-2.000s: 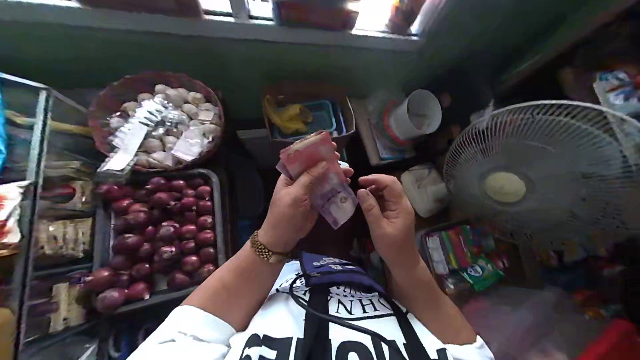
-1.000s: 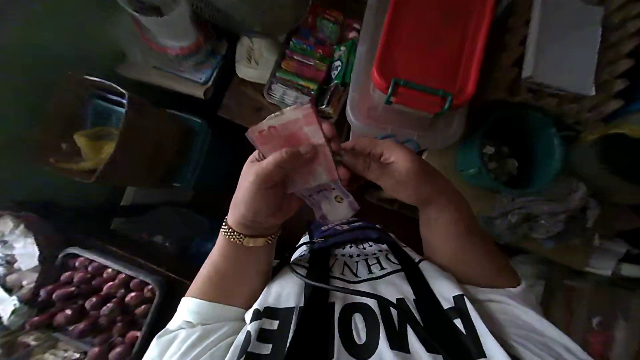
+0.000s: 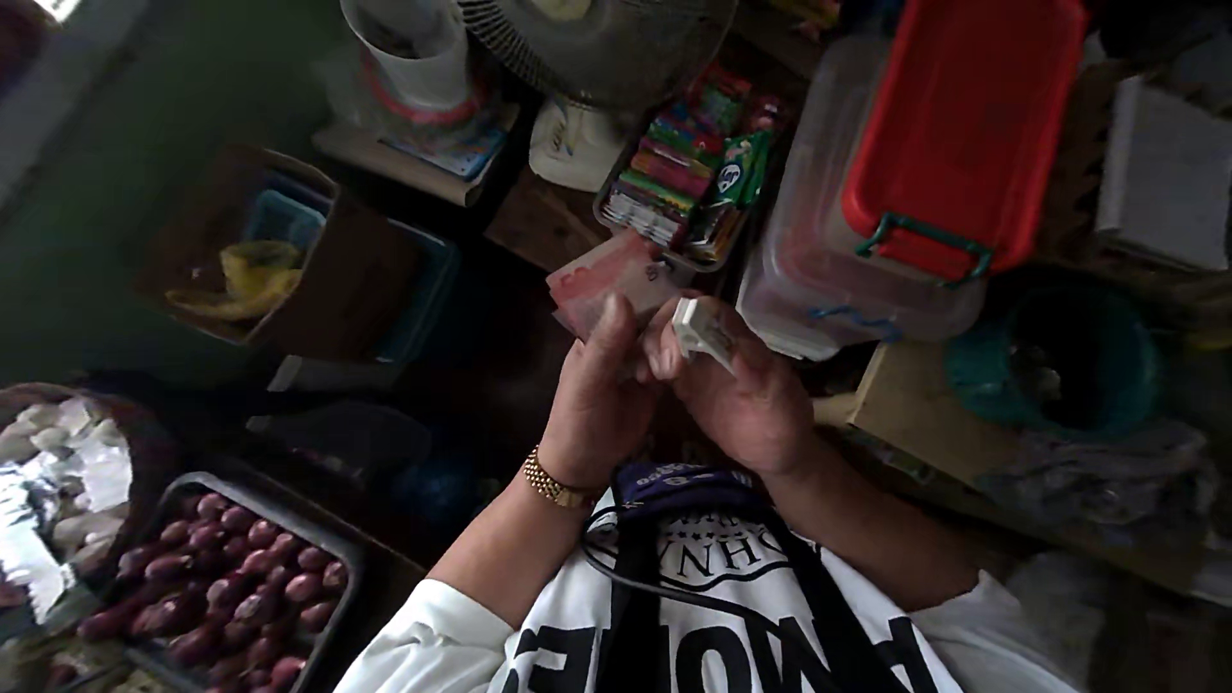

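My left hand (image 3: 602, 395), with a gold-coloured watch or bracelet (image 3: 555, 481) at its wrist, grips reddish banknotes (image 3: 611, 281) between thumb and fingers. The notes fan out above the hand. Close beside it, my right hand (image 3: 746, 395) is curled around a small folded white piece (image 3: 701, 330), perhaps paper; its exact kind cannot be told. The fingertips of both hands meet or nearly meet. Below the wrists lies a dark blue pouch or bag top (image 3: 683, 486) against a white printed shirt.
A tray of packets (image 3: 664, 178) stands beyond the hands, near a fan (image 3: 606, 48). At right are a clear box (image 3: 818, 212) with a red lid (image 3: 972, 125) and a teal bucket (image 3: 972, 361). A cardboard box (image 3: 332, 250) and a tray of red onions (image 3: 231, 587) are at left.
The view has swung right since two seconds ago. A white folded piece now shows in my right hand. The purple note's end that hung below the hands no longer shows.
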